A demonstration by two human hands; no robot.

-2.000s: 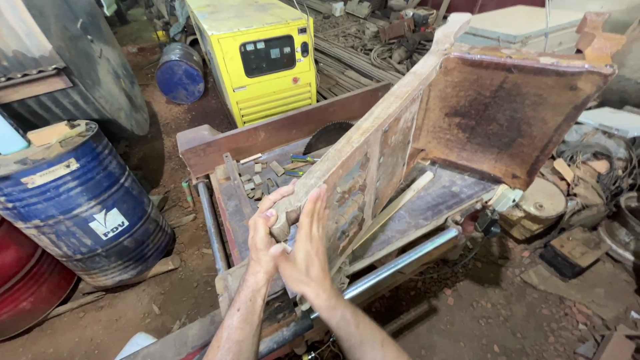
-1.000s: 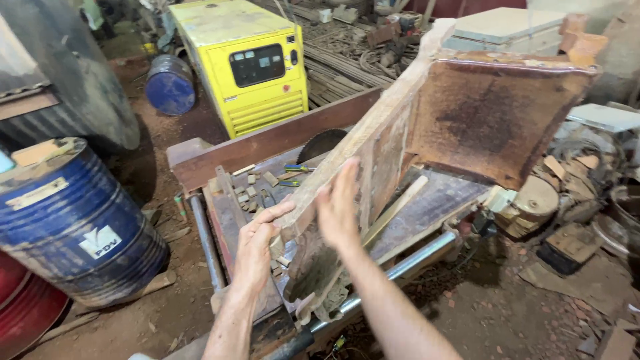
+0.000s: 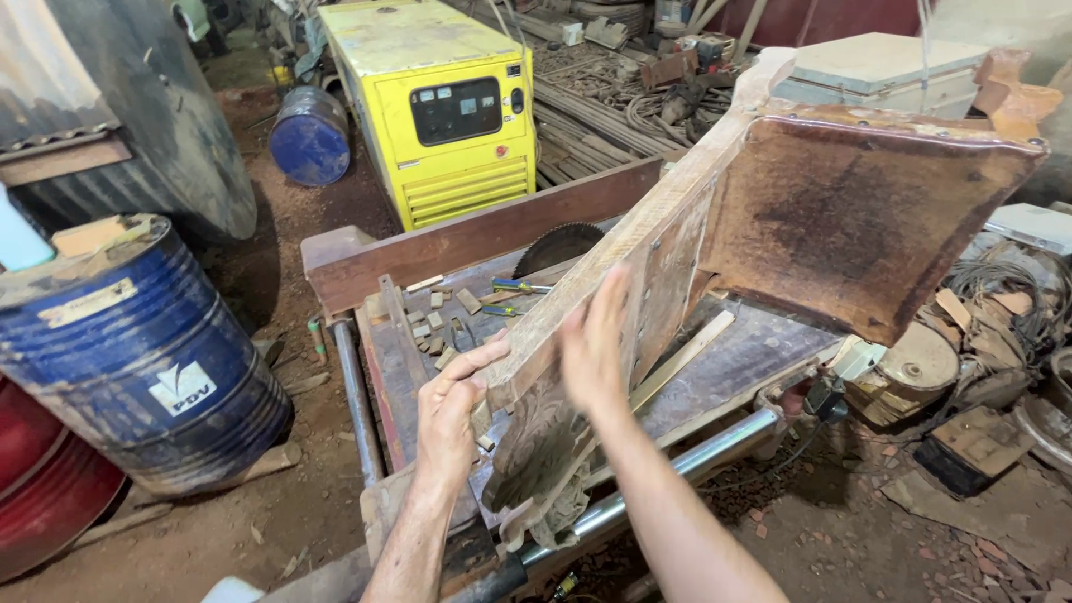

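Note:
A wooden chair frame with a brown leather panel lies tilted across a table saw. My left hand grips the near end of its long wooden rail, thumb and fingers around the corner. My right hand lies with extended fingers along the rail's right side; it is slightly blurred. Behind the rail, a circular saw blade stands up from the saw table. Small wood blocks and screwdrivers lie left of the rail. A wood strip lies beneath the frame.
A yellow generator stands behind the saw. Blue drums and a red drum are at the left. Metal rails edge the saw table. Cables and scrap lie on the right; rubble covers the floor.
My right hand has moved from beside my left hand at the rail's near end to farther up its right side. My left hand stays at the end.

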